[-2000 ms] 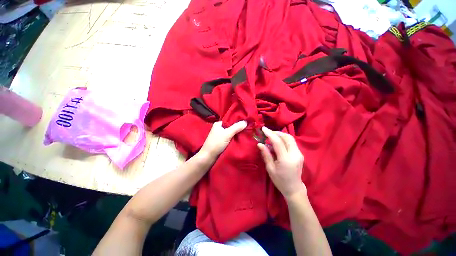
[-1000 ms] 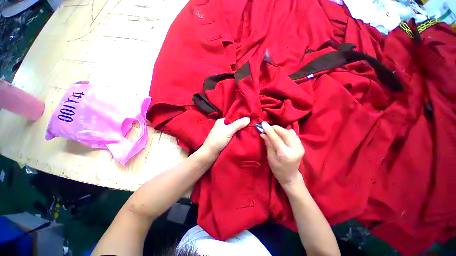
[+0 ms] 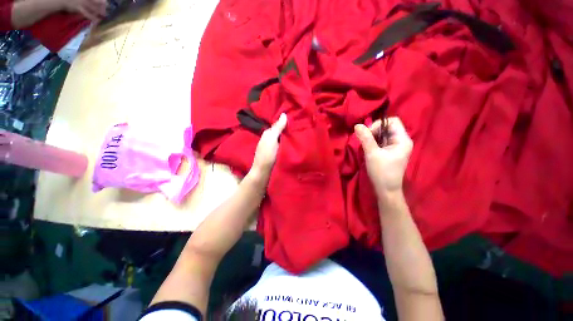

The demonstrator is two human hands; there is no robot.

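The red garment [image 3: 308, 207] lies bunched on the table and hangs over its front edge. My left hand [image 3: 267, 147] is at its left part, thumb on top of the cloth and fingers mostly hidden in the fold. My right hand [image 3: 388, 153] is raised at the right of the bunched cloth, fingers curled around small dark snips [image 3: 384, 130], partly hidden by the fingers. A dark strip [image 3: 402, 34] runs across the garment behind my hands. A shorter dark strip [image 3: 251, 119] shows near my left hand.
A pink plastic bag [image 3: 141, 164] lies left on the pale wooden table [image 3: 151, 213]. A pink cylinder [image 3: 47, 155] lies at the left edge. Another person's hand [image 3: 88, 7] and red sleeve show at the upper left. More red cloth [image 3: 534, 207] spreads to the right.
My right hand has moved right and up with the snips, away from my left hand. My left thumb now points up the cloth. The view has shifted, and another person's hand appears at the upper left.
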